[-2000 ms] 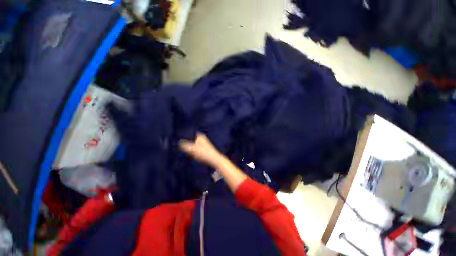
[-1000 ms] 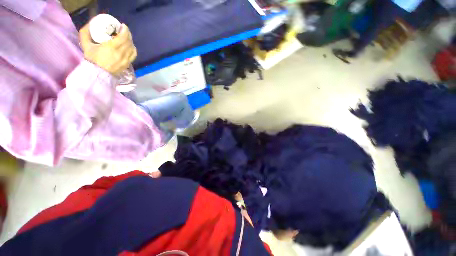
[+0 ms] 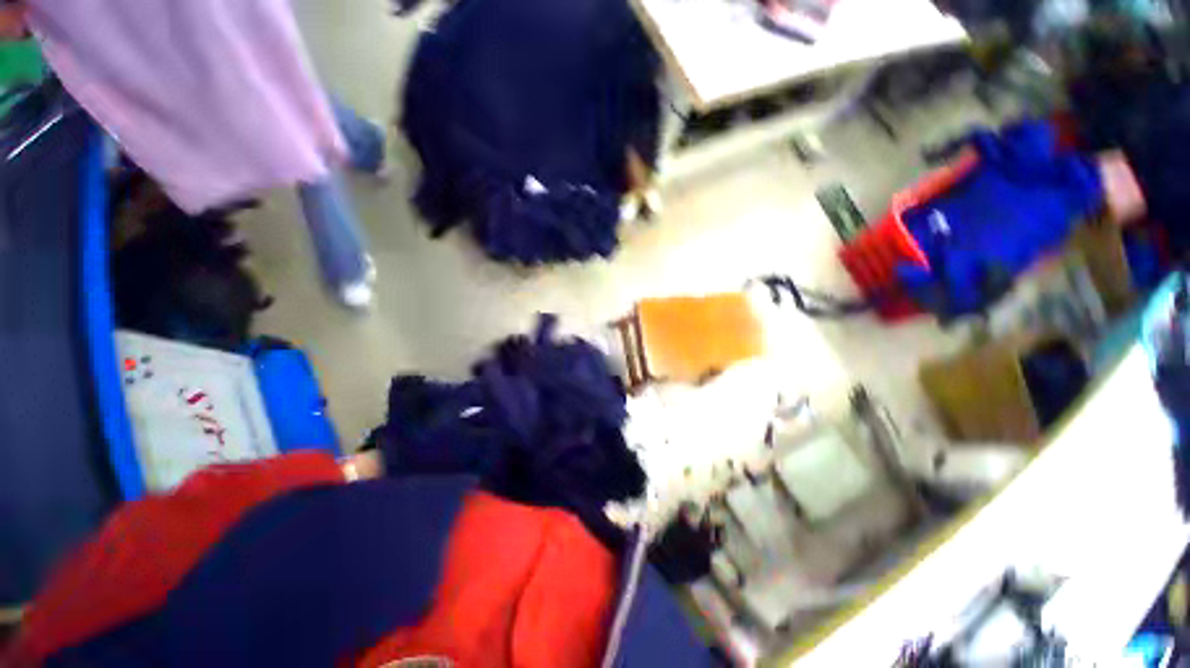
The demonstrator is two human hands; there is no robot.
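Note:
A gathered bundle of navy garment pieces (image 3: 555,411) is held against the front of my red and navy jacket, at the lower middle. Only a small part of my left hand (image 3: 362,465) shows at the bundle's left edge, past the red sleeve. Its fingers are hidden by the fabric, and the hand appears to hold the bundle. My right hand is not in view. A larger dark navy heap (image 3: 535,111) stands apart at the upper middle, beside a white table.
A person in a pink garment (image 3: 202,91) stands at upper left. A blue-edged table (image 3: 98,313) is at left, a white machine table (image 3: 796,46) at the top. An orange-topped stool (image 3: 701,335), a red crate (image 3: 884,255) with royal-blue pieces and another white table (image 3: 1044,509) are at right.
My view has turned. The navy bundle is now apart from the large heap, which shows farther off. My right hand, visible earliest on the fabric, is out of view. The person in pink is farther away.

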